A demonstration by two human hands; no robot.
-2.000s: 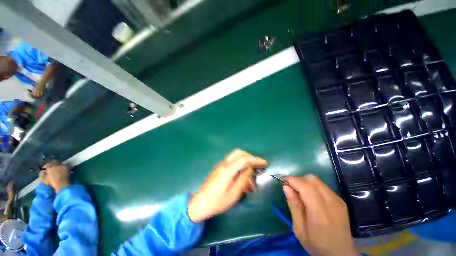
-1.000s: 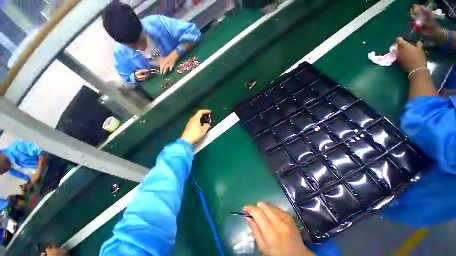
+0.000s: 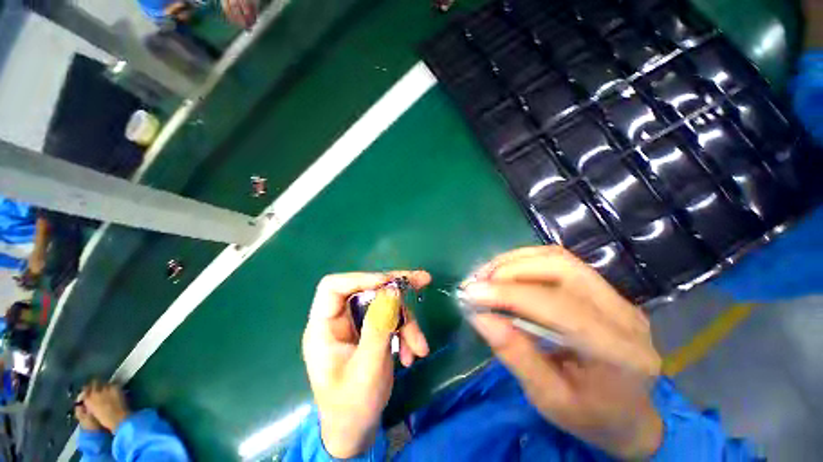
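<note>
My left hand (image 3: 356,361) holds a small black unit (image 3: 364,309) between thumb and fingers above the green bench; the thumb wears a yellowish finger cot (image 3: 382,311). Small dark and shiny bits show at the unit's upper edge, too small to name. My right hand (image 3: 564,347) holds the tweezers (image 3: 534,330) like a pen, slightly blurred. Their tip points left, towards the unit, with a gap between. The unit's inside is mostly hidden by my thumb and fingers.
A large black blister tray (image 3: 623,153) lies at the right. A white rail (image 3: 338,149) edges the belt, where small units (image 3: 259,186) sit. A white post (image 3: 117,194) crosses the left. Another worker's hands (image 3: 101,406) are at the lower left. A blue sleeve shows at the right edge.
My left hand has come back from the belt to in front of me and holds the black unit. My right hand has risen with the tweezers, close to the unit. The view has shifted.
</note>
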